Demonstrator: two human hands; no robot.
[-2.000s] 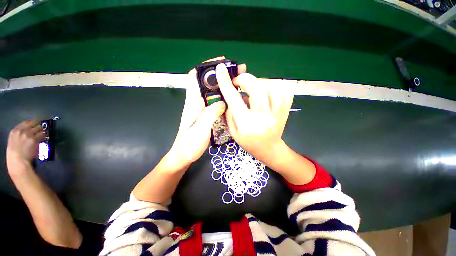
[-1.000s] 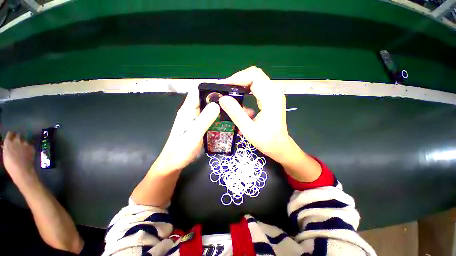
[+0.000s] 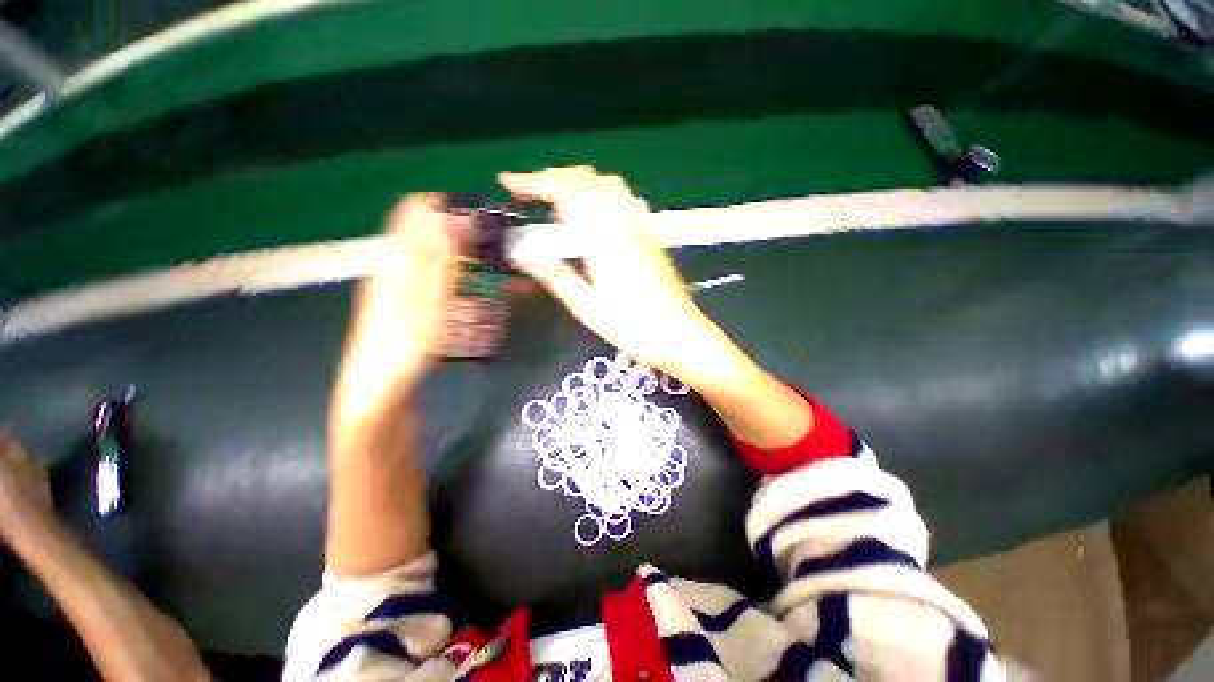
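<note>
A black handset housing (image 3: 477, 320) with a green and reddish board is held over the pale edge strip, blurred by motion. My left hand (image 3: 404, 287) grips its left side. My right hand (image 3: 599, 253) is at its upper right, fingers bent towards the housing's top end; blur hides whether they touch it. The round recess cannot be made out. A loose pile of white rings (image 3: 612, 446) lies on the dark bench mat below the hands.
A dark unit with a round part (image 3: 940, 135) lies on the green belt (image 3: 786, 147) at right. A thin pale stick (image 3: 716, 281) lies right of my right hand. Another person's arm (image 3: 100, 586) is at lower left, near another black unit (image 3: 108, 460).
The view has shifted and tilted. My hands and the housing have moved left, away from above the ring pile. My right thumb has come off the housing's face.
</note>
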